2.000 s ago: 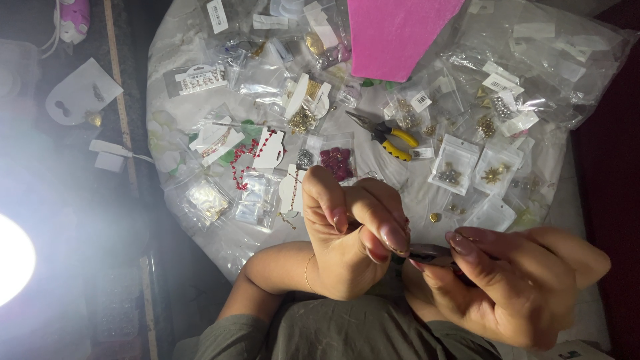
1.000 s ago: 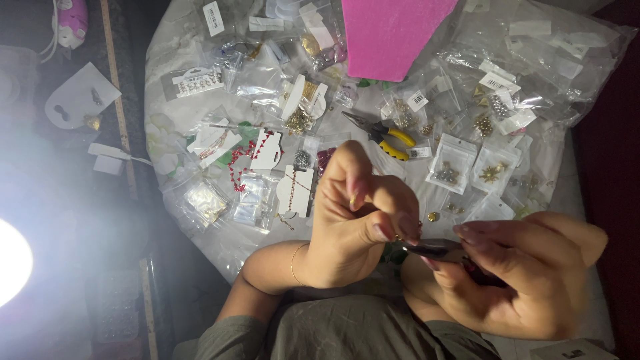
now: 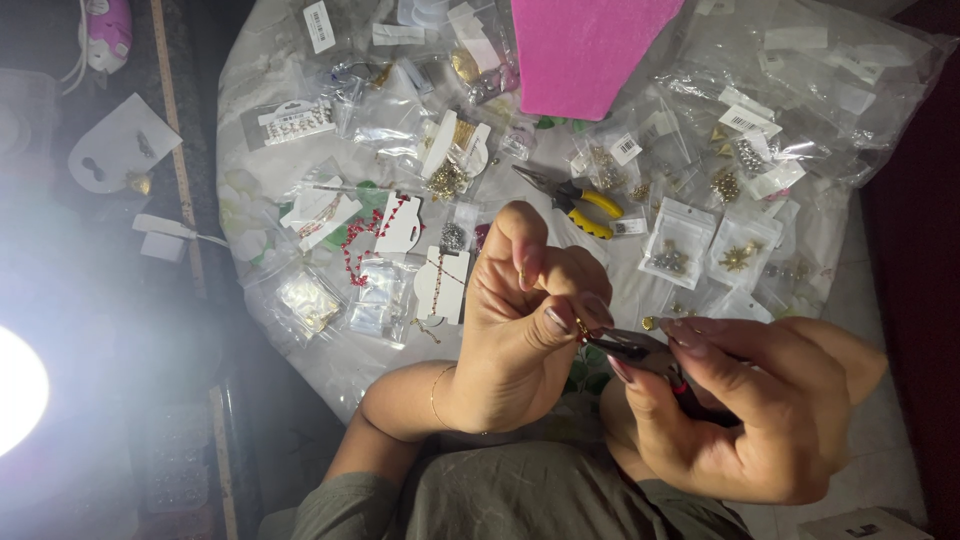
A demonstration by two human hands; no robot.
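My left hand (image 3: pixel 532 322) pinches a small gold-coloured jewelry piece (image 3: pixel 582 327) with a touch of red between thumb and fingertips. Around a pair of pliers (image 3: pixel 637 351) with dark handles, my right hand (image 3: pixel 750 397) is closed. The pliers' tips meet the small piece at my left fingertips; whether the jaws grip it cannot be told. Beyond my hands lie yellow-and-black pliers (image 3: pixel 574 201). Left of my left hand are a red beaded chain (image 3: pixel 352 251) and a white card (image 3: pixel 452 289) with a thin chain on it.
Plastic bags of gold and silver findings (image 3: pixel 677 244) cover much of the table. A pink board (image 3: pixel 592 52) lies at the far side, a large clear bag (image 3: pixel 825 82) at the far right. A bright lamp (image 3: pixel 19 390) glows at the left edge.
My left hand has shifted slightly, uncovering the card with the thin chain that it partly hid two seconds ago. The pliers stay in my right hand at my left fingertips.
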